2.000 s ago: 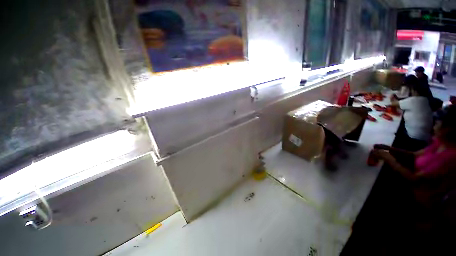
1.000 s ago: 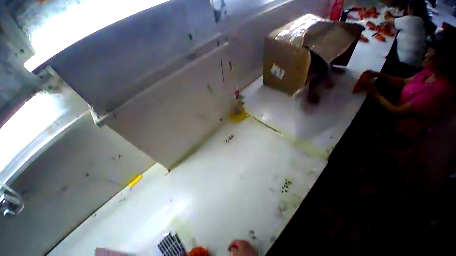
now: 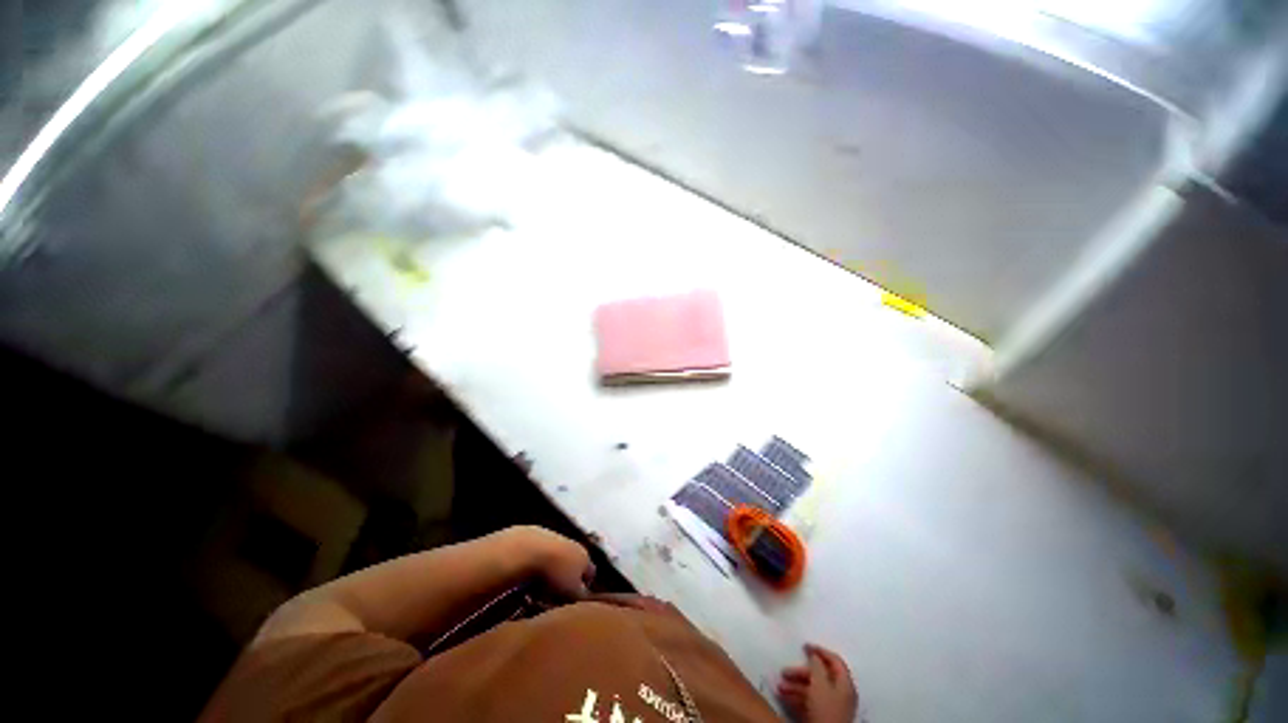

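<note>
An orange cable coil point(image 3: 767, 548) with dark connector ends inside lies on the white bench point(image 3: 904, 466). It overlaps the fanned label sheets point(image 3: 742, 477) with rows of dark rectangles. A slim, pale tool or strip point(image 3: 701, 541) lies beside them. My right hand point(image 3: 819, 686) is over the bench at the bottom edge, fingers slightly curled and apart, with nothing visible in it. My left hand point(image 3: 561, 561) is near my body at the bench's front edge. Its fingers are largely hidden and blurred.
A pink notebook point(image 3: 661, 336) lies behind the label sheets. A small yellow piece point(image 3: 903, 305) is at the foot of the wall panel point(image 3: 890, 184). A clear crumpled plastic bag point(image 3: 452, 134) is at the far left of the bench. Dark floor lies left of the bench.
The view has swung left and down. The carton and the people are out of view. The notebook, label sheets and coil now show fully, and my left arm has come into view.
</note>
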